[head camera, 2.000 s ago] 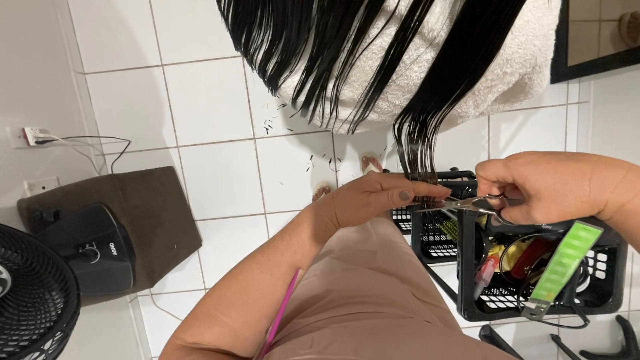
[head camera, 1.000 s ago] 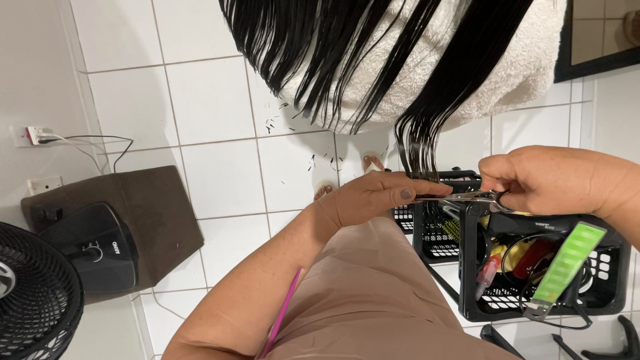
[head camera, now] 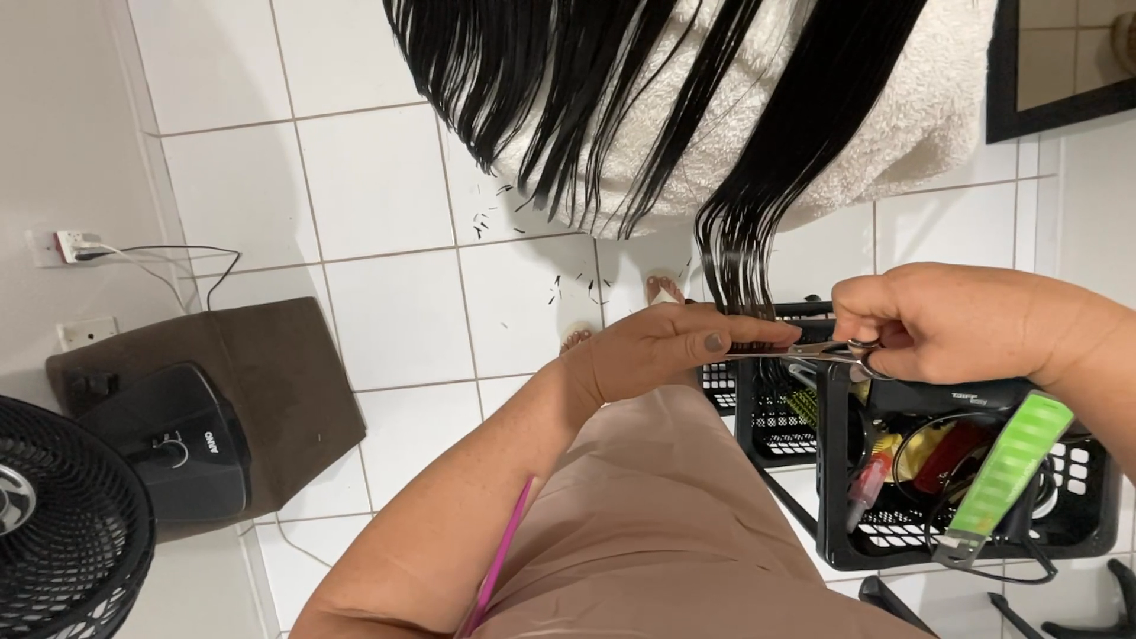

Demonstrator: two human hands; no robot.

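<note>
Wet black hair (head camera: 799, 133) hangs over a white towel (head camera: 923, 115) on a person at the top of the view. My left hand (head camera: 657, 346) grips the lower end of one hair section between its fingers. Steel hair scissors (head camera: 803, 351) are in my right hand (head camera: 923, 324), fingers through the handle rings. Their blades lie flat along the underside of my left fingers, at the hair's ends; the blades look nearly closed. A pink thin-handled tool, perhaps a comb (head camera: 501, 555), lies against my left forearm, its lower end out of view.
Black plastic trolley baskets (head camera: 830, 524) with brushes, a cable and a green-labelled item (head camera: 1012, 470) stand below my right hand. A black fan (head camera: 62, 524), a brown box-like stand (head camera: 293, 399) and a wall outlet (head camera: 71, 247) are at left. Hair clippings (head camera: 577, 288) lie on the white floor tiles.
The scissors have moved left along my left fingers since the oldest frame, and their blades look closer together. My left hand keeps its hold on the hair section.
</note>
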